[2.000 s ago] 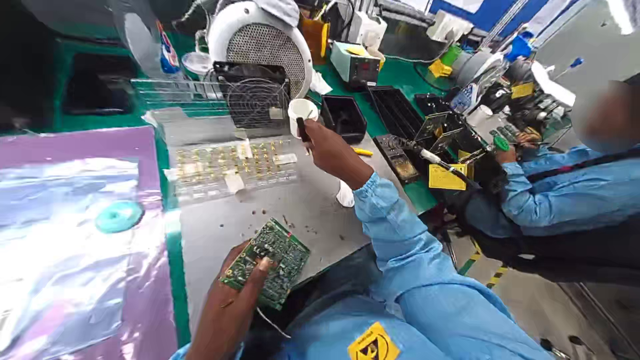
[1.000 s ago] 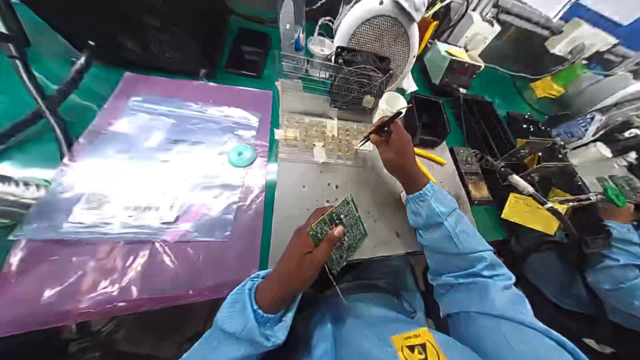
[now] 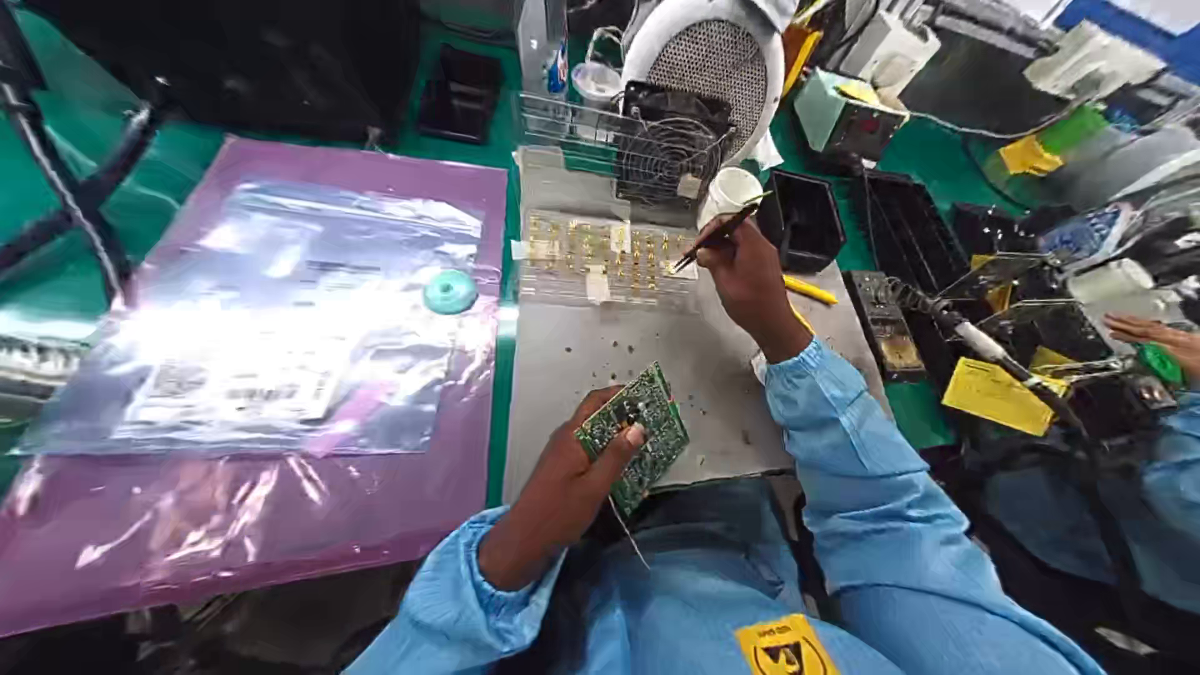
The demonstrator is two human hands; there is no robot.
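My left hand [image 3: 577, 469] grips a green circuit board [image 3: 656, 445], thumb across its component side, low over the grey work mat [image 3: 581, 375]; a thin pale wire hangs below the board. In my right hand [image 3: 741, 272] is a pair of dark tweezers [image 3: 714, 234], whose tips point down-left at the right end of a clear plastic tray [image 3: 548, 281] holding rows of small gold-coloured parts. Whether the tips touch a part is too small to tell. A white cup [image 3: 731, 192] stands just behind that hand. Small dark bits lie scattered on the mat.
A black fan [image 3: 670, 141] stands behind the tray, with a black bin [image 3: 808, 220] to its right. A soldering iron [image 3: 980, 342] lies at the right, near a co-worker's hand [image 3: 1158, 337]. Plastic bags and a teal roll [image 3: 450, 292] rest on a pink sheet [image 3: 394, 506] at left.
My right hand has moved from the white cup to the right end of the clear tray. The board remains in my left hand. The view has swung left.
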